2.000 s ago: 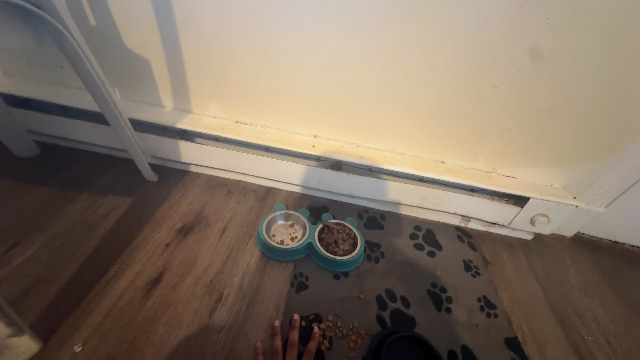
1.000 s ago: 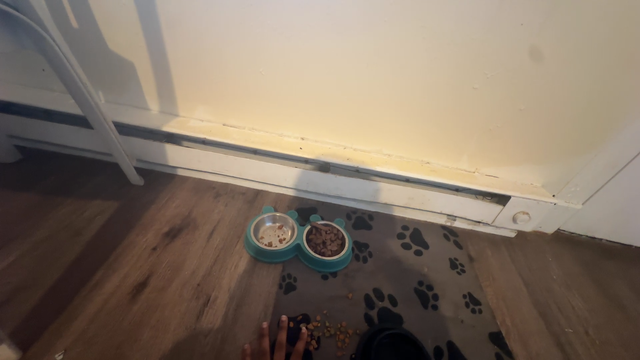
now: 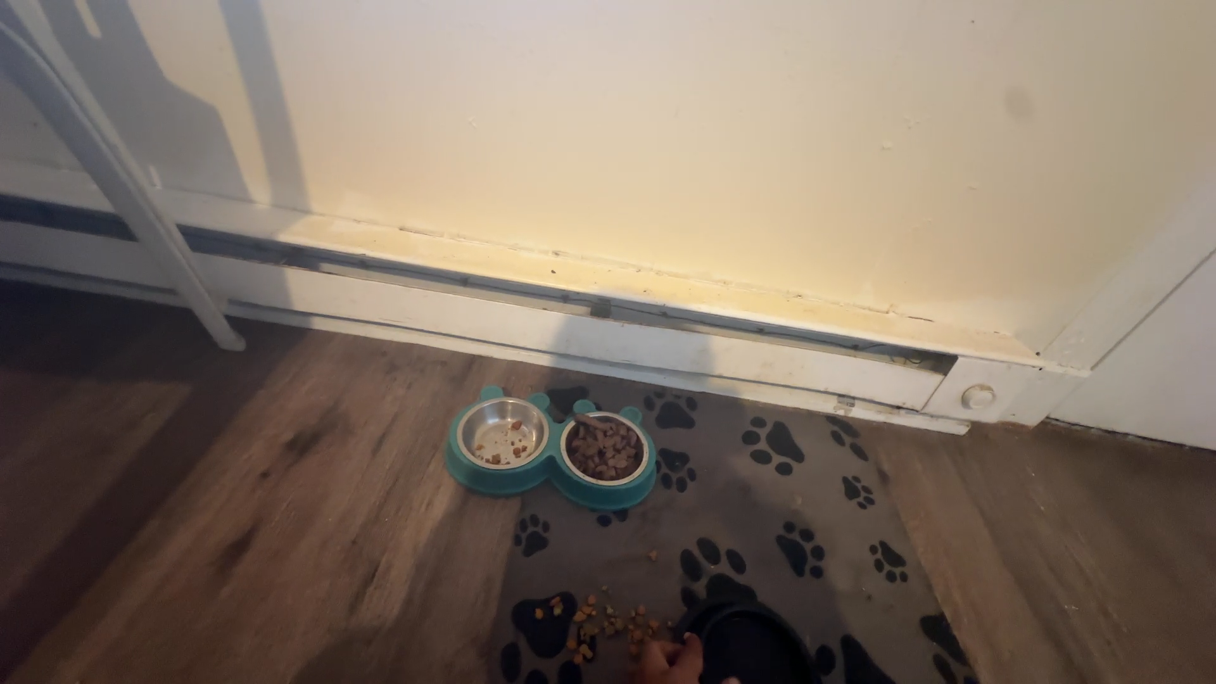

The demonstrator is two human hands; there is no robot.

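At the bottom edge, my left hand (image 3: 671, 661) is partly cut off by the frame, its fingers curled at the left rim of a black round bowl (image 3: 750, 646). Whether it grips the rim or holds kibble cannot be told. Loose kibble (image 3: 616, 622) lies scattered on a grey paw-print mat (image 3: 750, 508), just left of the bowl and beside the hand. Farther up stands a teal double pet feeder (image 3: 549, 467). Its left steel bowl (image 3: 503, 433) has a few crumbs; its right one is full of brown kibble (image 3: 605, 449). My right hand is not in view.
A white baseboard heater (image 3: 570, 328) runs along the wall behind the feeder. The pale leg of a piece of furniture (image 3: 171, 242) comes down at the left. Wood-look flooring (image 3: 313, 494) surrounds the mat, and a white door or panel (image 3: 1164, 361) is at the right.
My left hand, spread flat left of the loose kibble in both earlier frames, has moved right to the black bowl, and its fingers have curled. The feeder stays in place.
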